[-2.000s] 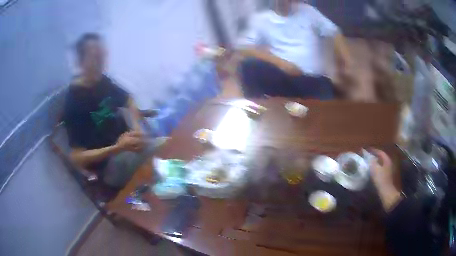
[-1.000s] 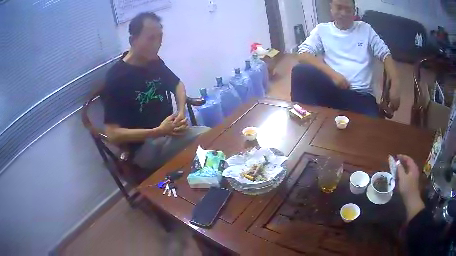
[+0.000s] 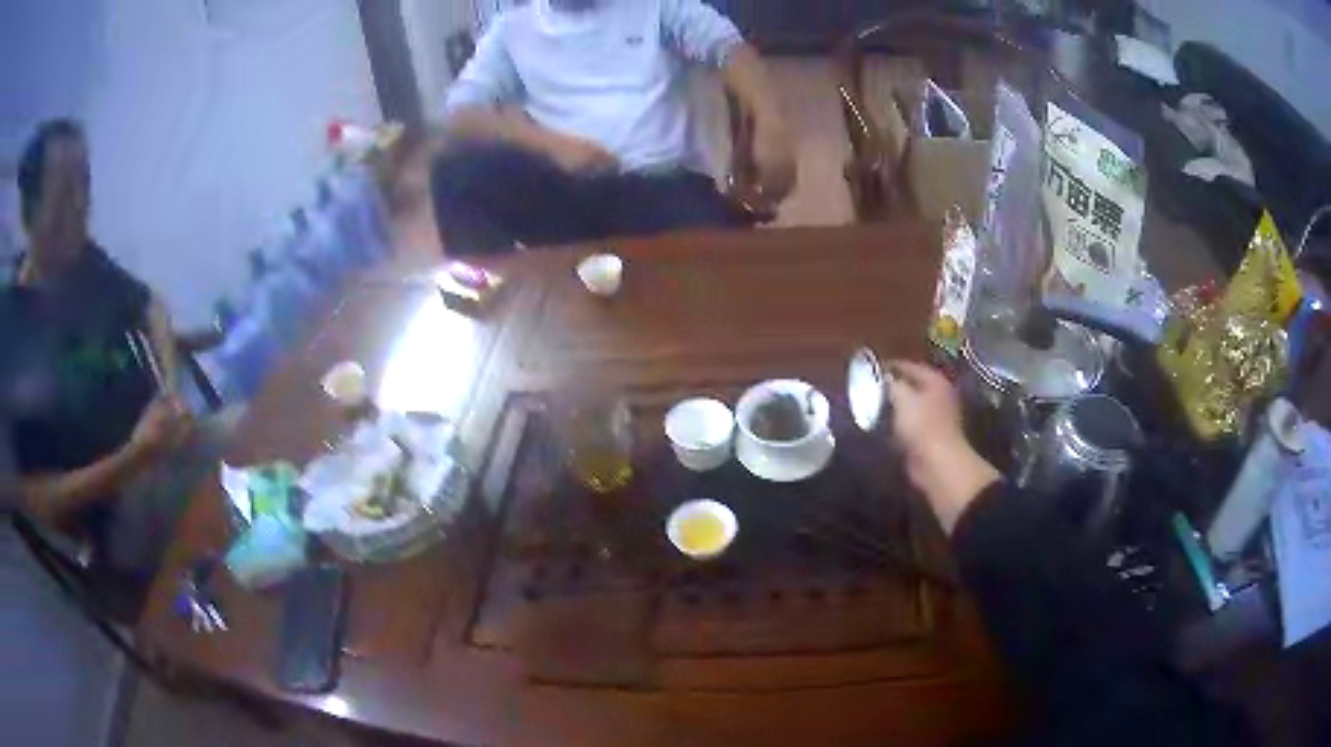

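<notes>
My right hand (image 3: 923, 423) holds the small white gaiwan lid (image 3: 866, 390) by its knob, tilted on edge just right of the gaiwan. The gaiwan (image 3: 782, 453) stands uncovered on its white saucer, with dark wet leaves inside. A white strainer cup (image 3: 699, 435) stands beside it on the left. The glass pitcher (image 3: 604, 460), blurred, has yellow tea at its bottom. A white tea cup (image 3: 702, 530) with yellow tea stands nearer me on the dark tray (image 3: 657, 601). My left hand is not in view.
A silver kettle (image 3: 1088, 453) and tea packets (image 3: 1088, 204) crowd the right. At the left are a tissue-lined ashtray (image 3: 416, 525), tissue pack (image 3: 267, 525), smartphone (image 3: 311, 628) and keys (image 3: 202, 606). Two cups (image 3: 600, 273) stand farther off, before two seated people.
The camera has turned right, so the table sits farther left and the kettle and packets show. The gaiwan remains uncovered, with the lid still in my right hand.
</notes>
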